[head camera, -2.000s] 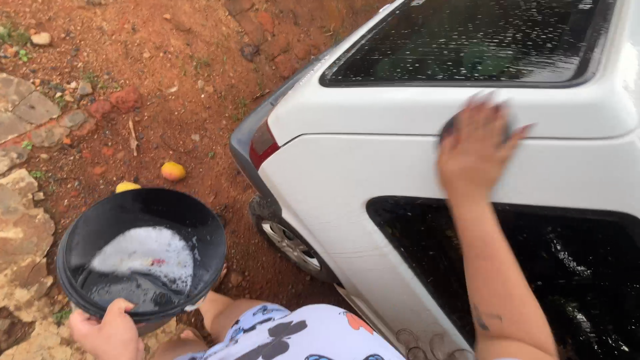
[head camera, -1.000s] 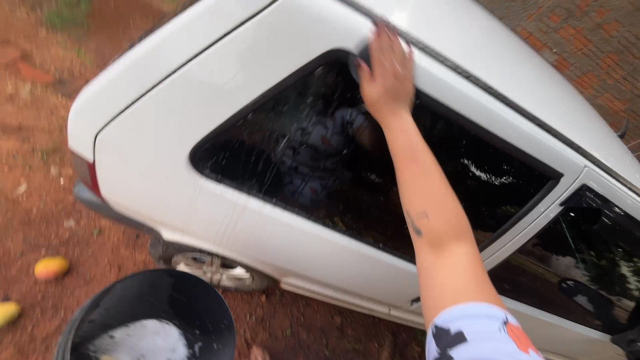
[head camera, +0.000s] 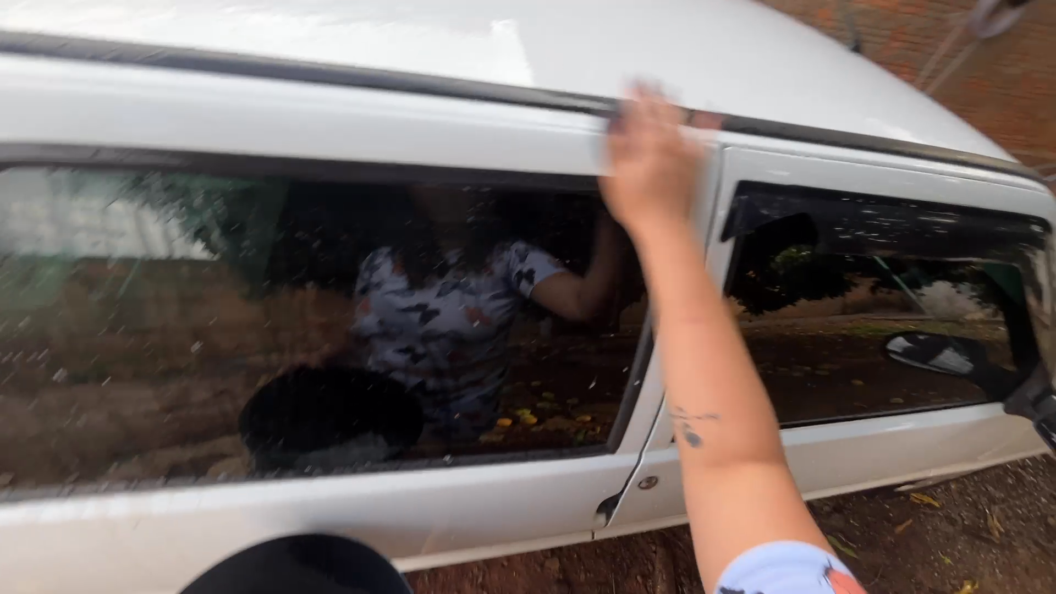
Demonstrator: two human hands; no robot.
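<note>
My right hand (head camera: 653, 157) is pressed to the upper side of a white car (head camera: 528, 503), at the black roof trim (head camera: 371, 82) just above the pillar between the rear side window (head camera: 495, 330) and the front door window (head camera: 874, 330). Motion blurs the fingers, and a dark edge shows beside them; whatever lies under the palm is mostly hidden. At the bottom edge, only the rim area of a black bucket (head camera: 297, 569) shows. My left hand is out of view.
A black door mirror (head camera: 1035, 404) juts out at the right edge. The door handle (head camera: 608, 510) sits below the pillar. Bare soil with fallen leaves (head camera: 932, 528) lies beside the car, and brick paving (head camera: 899, 41) is beyond the roof.
My right hand has moved from the rear body panel, past the top of the rear side window, forward along the roof edge. The view has swung toward the car's front; my left hand has left it.
</note>
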